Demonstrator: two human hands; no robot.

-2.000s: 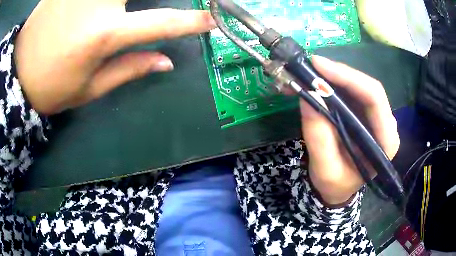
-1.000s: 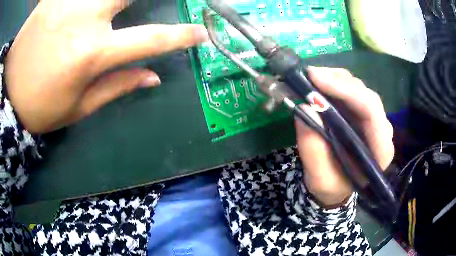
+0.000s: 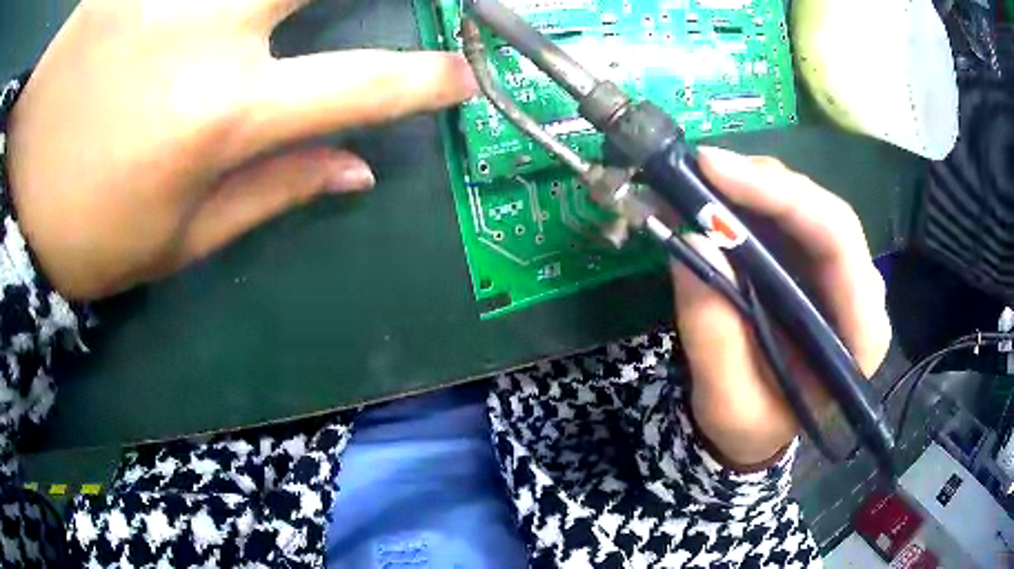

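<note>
The green circuit board (image 3: 534, 239) lies on the dark green mat, its upper part cut off by the frame's top edge. My right hand (image 3: 778, 289) holds the black soldering iron (image 3: 767, 278) by its handle, barrel pointing up and left over the board. The thin bent solder feed tube (image 3: 523, 120) runs beside the barrel. The iron's tip is cut off at the top edge. My left hand (image 3: 200, 145) is at the left, index finger stretched to the board's left edge, thumb apart. The top of this hand is out of frame; whether its other fingers hold anything cannot be seen.
A pale yellow-white round tub (image 3: 873, 67) stands right of the board. A dark ribbed object (image 3: 978, 189) is at the right edge. Black cables, a red item (image 3: 893, 528) and a white item show at the lower right. The mat's front edge (image 3: 334, 409) runs before my lap.
The view has shifted slightly, so the board sits a little lower than two seconds ago. More of the red and white items shows at lower right. Both hands keep nearly the same pose.
</note>
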